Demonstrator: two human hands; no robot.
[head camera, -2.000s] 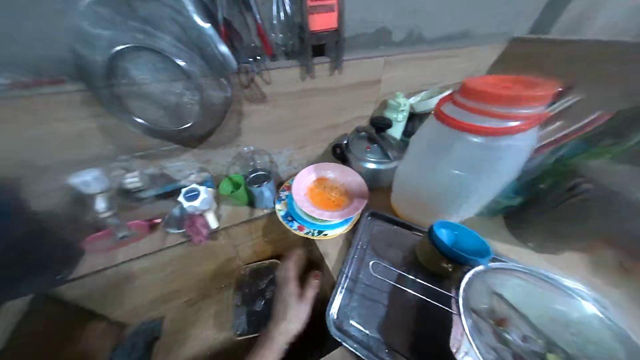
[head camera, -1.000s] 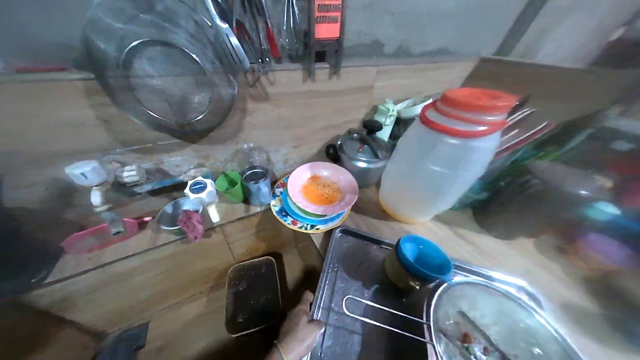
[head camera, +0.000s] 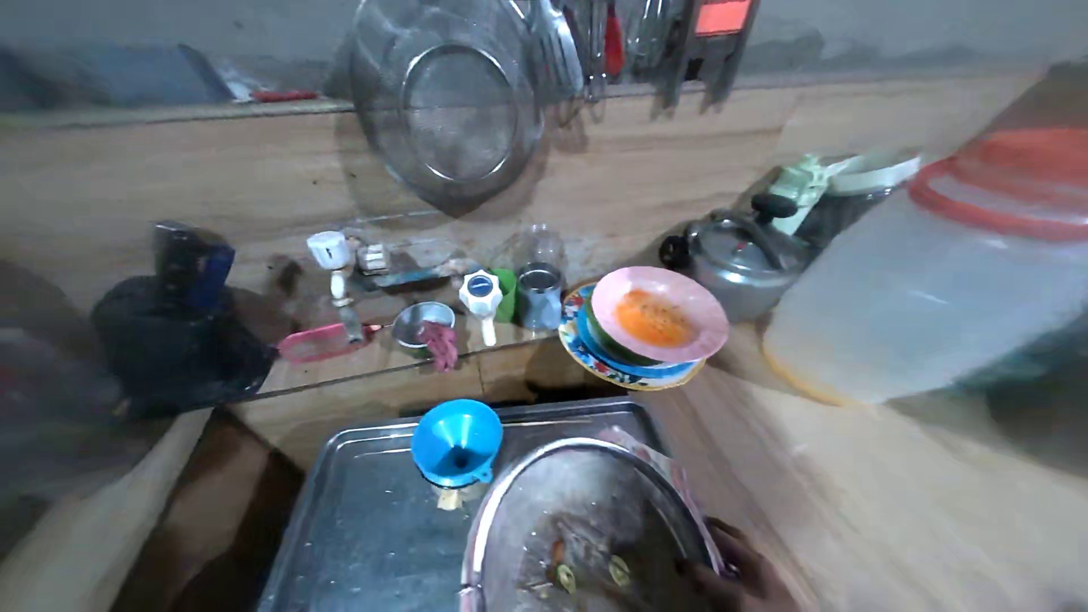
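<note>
My right hand (head camera: 735, 569) is at the lower right, its fingers over the rim of a round metal-rimmed strainer (head camera: 489, 518) with green and brown food scraps inside. A pinkish edge shows beneath the strainer's right side. The strainer stands on a large rectangular metal tray (head camera: 365, 535), whose lower part is cut off by the frame. Left of the strainer, a blue plastic funnel (head camera: 457, 440) rests on a small container on the tray. My left hand is not in view.
Stacked plates with a pink plate (head camera: 701, 319) on top stand behind the tray. A lidded metal pot (head camera: 748, 268) and a big jar with a red lid (head camera: 892, 297) are at right. Taps (head camera: 482, 297), a steel bowl (head camera: 416, 319) and a pink-framed item (head camera: 314, 344) line the ledge.
The tray, with the strainer and blue funnel, has moved left over the dark rectangular opening seen earlier. The hand earlier at the tray's left edge is out of view; my right hand has appeared at the strainer.
</note>
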